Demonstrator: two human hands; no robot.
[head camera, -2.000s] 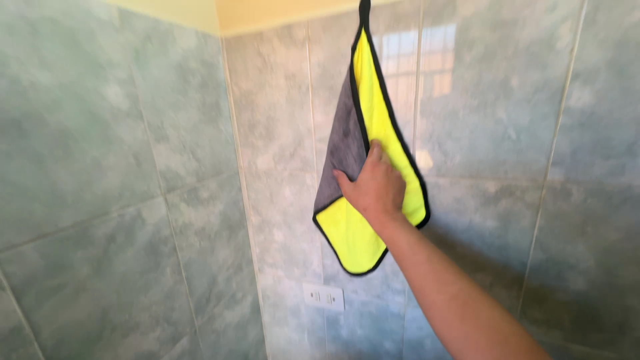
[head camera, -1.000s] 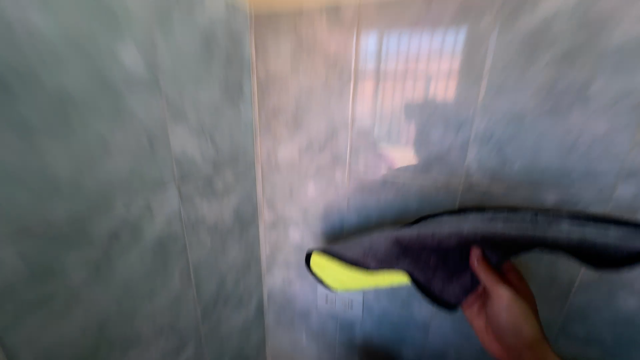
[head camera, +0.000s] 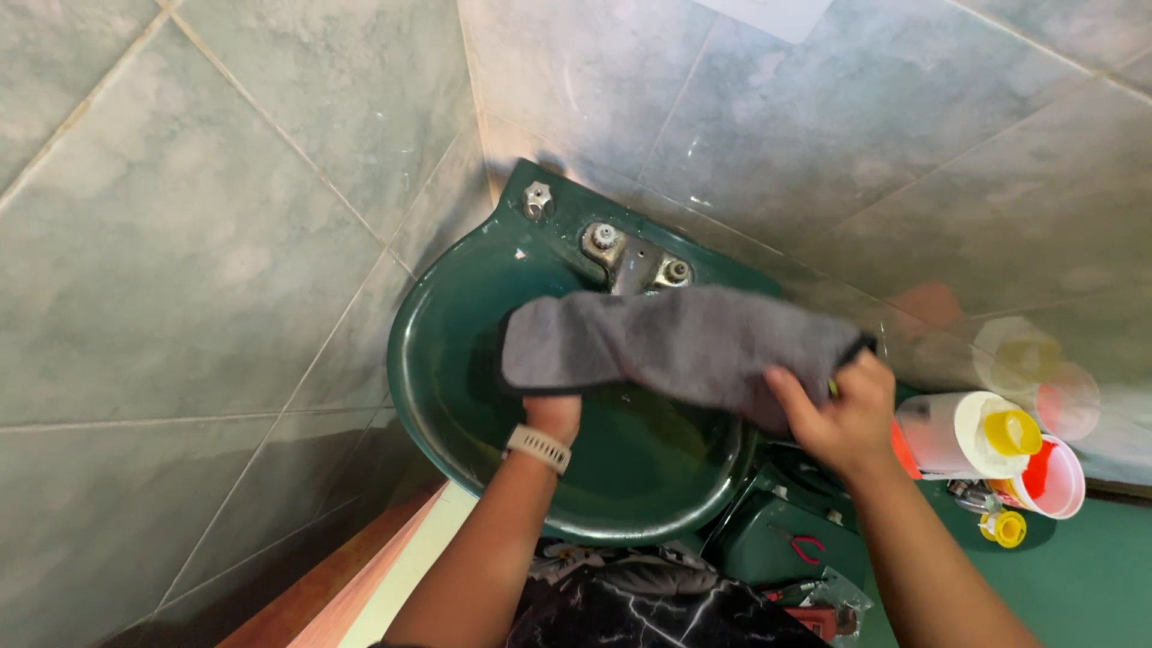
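Note:
A grey microfiber cloth with black edging stretches over a green ceramic washbasin. My right hand grips the cloth's right end, where a bit of yellow shows. My left hand, with a pale watch band at the wrist, is under the cloth's left end; its fingers are hidden, so its hold cannot be told. Behind the cloth, a worn metal faucet base without handles is mounted on the basin's back ledge. A star-shaped metal knob stands at the ledge's left corner.
Tiled walls meet behind the basin. At right are a white tub with a yellow cup, a white-and-red container and a yellow ring-shaped part. Pink-handled pliers lie on a green surface below, near a plastic bag.
The cloth, hanging on the wall two seconds ago with a hand on it, is off the wall and over the basin. My left hand has come into view. The view has swung down to the basin.

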